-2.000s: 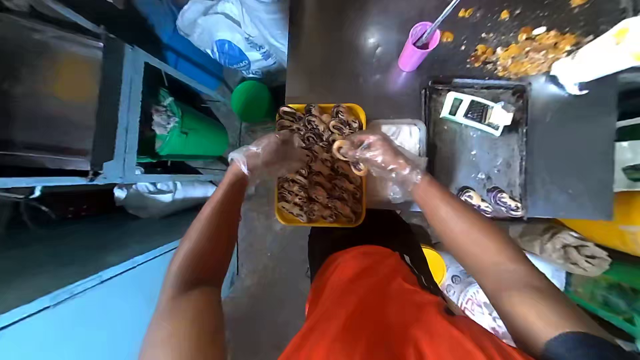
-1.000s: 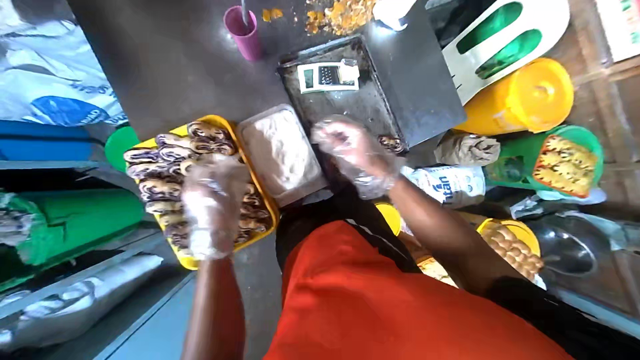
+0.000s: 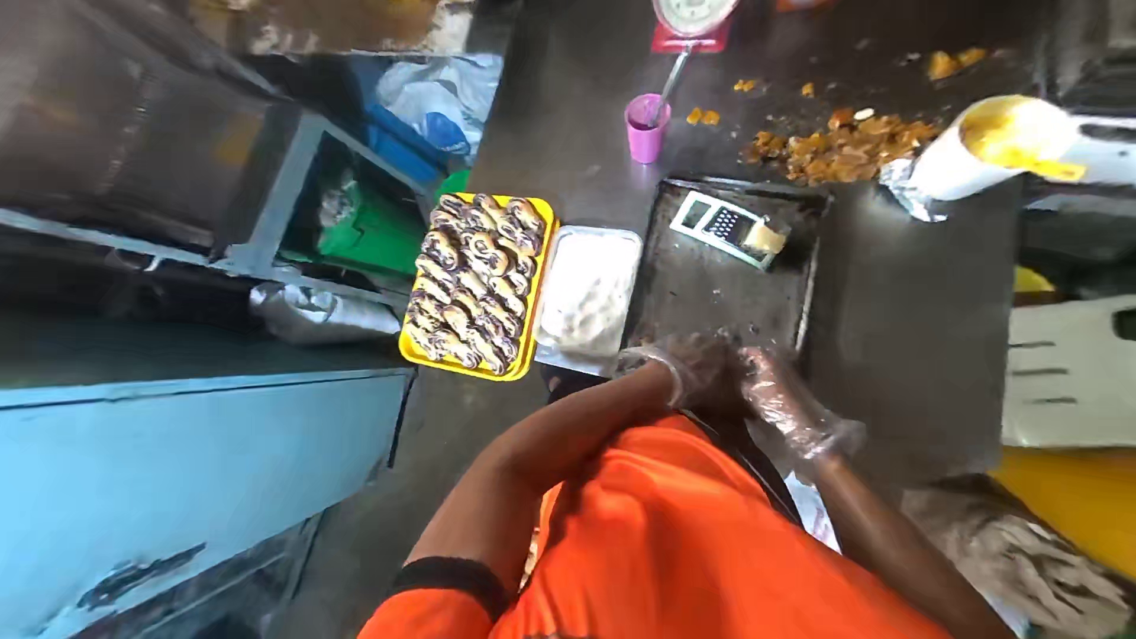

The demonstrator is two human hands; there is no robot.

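Note:
My left hand and my right hand, both in clear plastic gloves, are close together at the near edge of a dark metal baking tray. Blur and the gloves hide whether either holds anything. A white and green hand grater lies on that tray, with a pale block on its end. Left of the tray is a rectangular container of white powder or cream. Beyond it, a yellow tray is full of swirled dark-and-light pastries.
A pink cup with a metal utensil stands behind the baking tray. Orange-brown scraps lie on the dark counter, beside a white tub tilted on its side. A red scale is at the far edge. Crumpled brown cloth lies lower right.
My left hand has moved right, from over the pastries to the baking tray beside my right hand. The pastries at that tray's near edge earlier are not visible now. The view has shifted.

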